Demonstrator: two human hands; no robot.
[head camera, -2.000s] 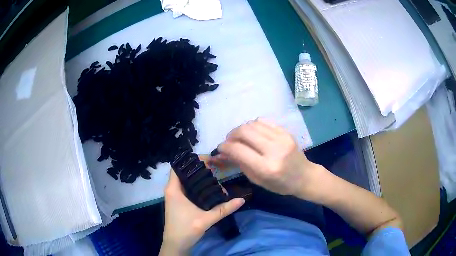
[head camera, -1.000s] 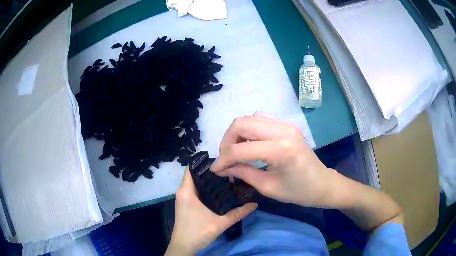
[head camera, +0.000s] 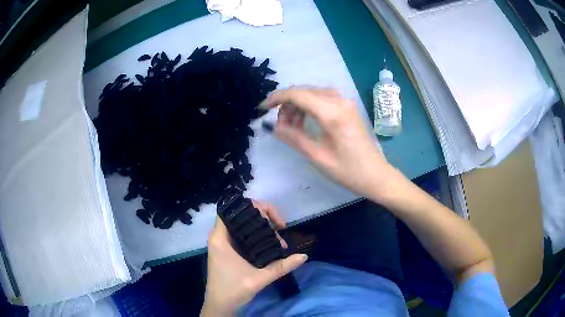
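My left hand is shut around a short, thick bundle of black bars, held with its end up in front of my body. Shiny edges show at the bundle's upper end. My right hand is over the right edge of a large loose heap of small black end pieces. One small black piece shows at its blurred fingertips. I cannot tell whether it is gripped. The heap lies on a white work sheet.
A needle-tip glue bottle stands upright at the right on the green mat. A crumpled white wipe lies at the far edge. White foam sheets are stacked at left and right. A brown cardboard sheet is at lower right.
My right hand has left the bundle's upper end and moved up to the heap's right edge. My left hand and the bundle have shifted slightly left, and the bundle's ribbed face shows more.
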